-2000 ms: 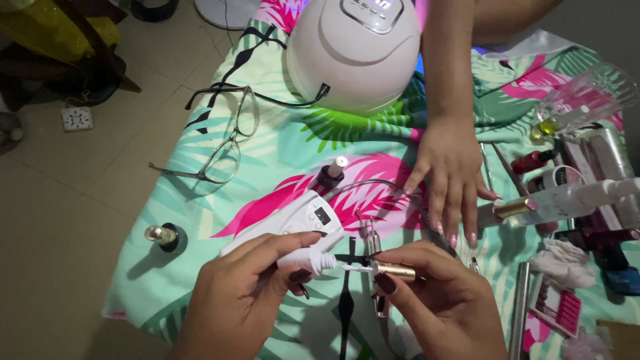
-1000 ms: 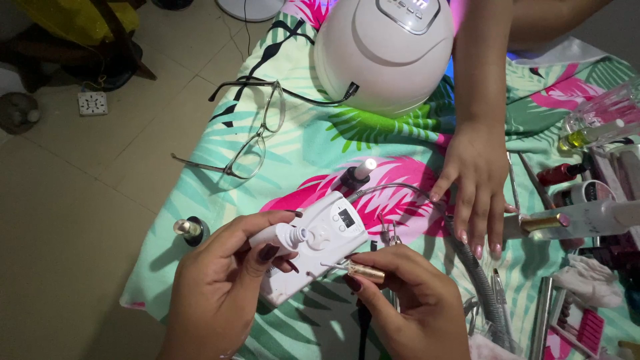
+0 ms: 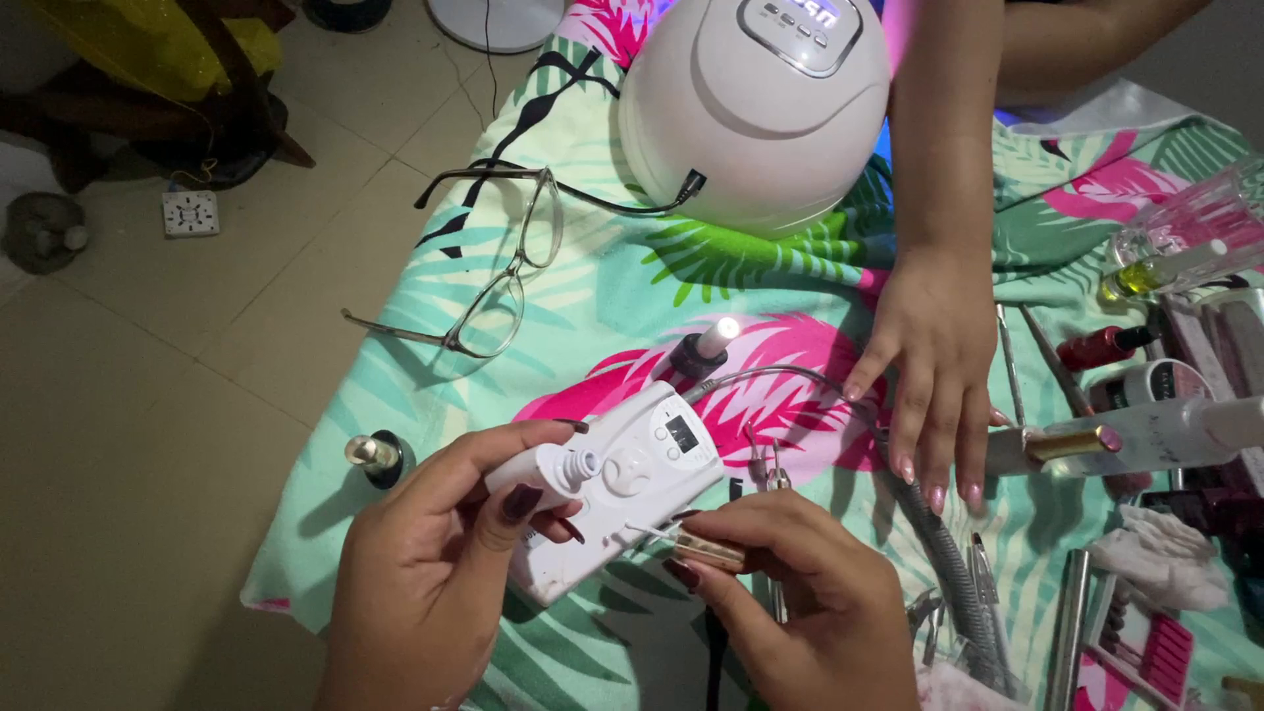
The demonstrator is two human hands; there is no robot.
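My left hand [image 3: 454, 553] holds an uncapped white nail polish bottle [image 3: 543, 474], its threaded neck pointing right. Between the fingertips of my right hand [image 3: 790, 583] is a gold cap [image 3: 709, 549], whose thin brush [image 3: 647, 530] points left and stands apart from the bottle. Below both hands lies a white nail drill control box [image 3: 681, 444] with a small display. Another person's hand [image 3: 933, 365] rests palm down on the patterned cloth, to the right of the box, with shiny nails. A dark bottle with a white cap [image 3: 703, 348] stands just beyond the box.
A white nail lamp [image 3: 760, 118] stands at the back. Eyeglasses [image 3: 518, 262] and a dark polish bottle [image 3: 380, 457] are at the left. Metal tools, a clear bottle [image 3: 1145, 434], a red polish bottle [image 3: 1101, 348] and crumpled tissue [image 3: 1165, 558] crowd the right. A grey ribbed hose [image 3: 938, 553] crosses the cloth.
Two seconds ago the brush tip was at the bottle's mouth; now the brush is out and apart from it. My left hand has tilted the bottle. The view has shifted somewhat.
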